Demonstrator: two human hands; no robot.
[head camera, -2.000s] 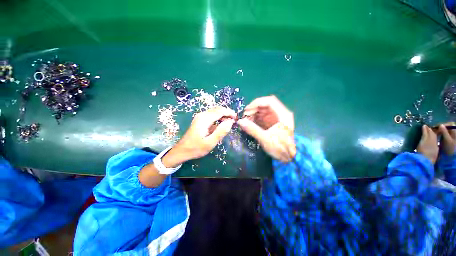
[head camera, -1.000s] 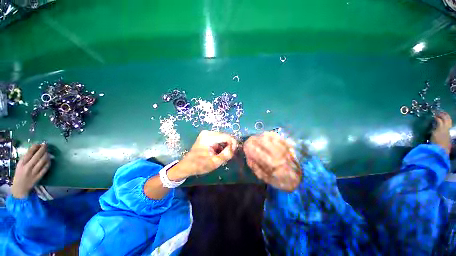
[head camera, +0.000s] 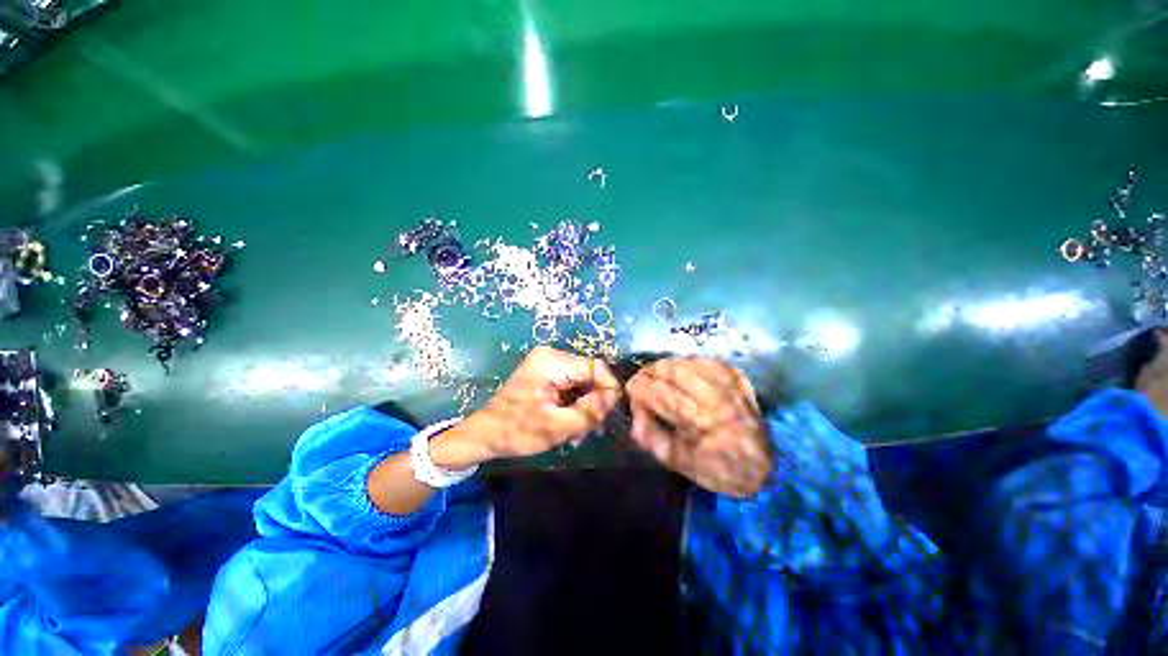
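My left hand (head camera: 544, 404), with a white wristband, and my right hand (head camera: 698, 420) are close together at the bench's near edge. Their fingertips pinch and almost meet; something tiny between them is too small and blurred to name. Just beyond them lie silver-white bits (head camera: 523, 276), with paler, yellowish bits (head camera: 425, 336) to their left and a small dark cluster (head camera: 445, 251) behind. A silver ring (head camera: 665, 309) and a few linked dark pieces (head camera: 698, 328) lie beyond my right hand.
A large dark heap with rings (head camera: 156, 279) lies at the left, with a small cluster (head camera: 108, 385) nearer. Gridded metallic items (head camera: 19, 397) stand at the far left. Linked silver pieces (head camera: 1121, 241) lie at the right. People in blue sleeves (head camera: 1108, 449) sit on both sides.
Both hands have come nearer to the bench's near edge since the oldest frame. The linked pieces beyond my right hand now show more clearly. The neighbour's hand at the left has gone from view.
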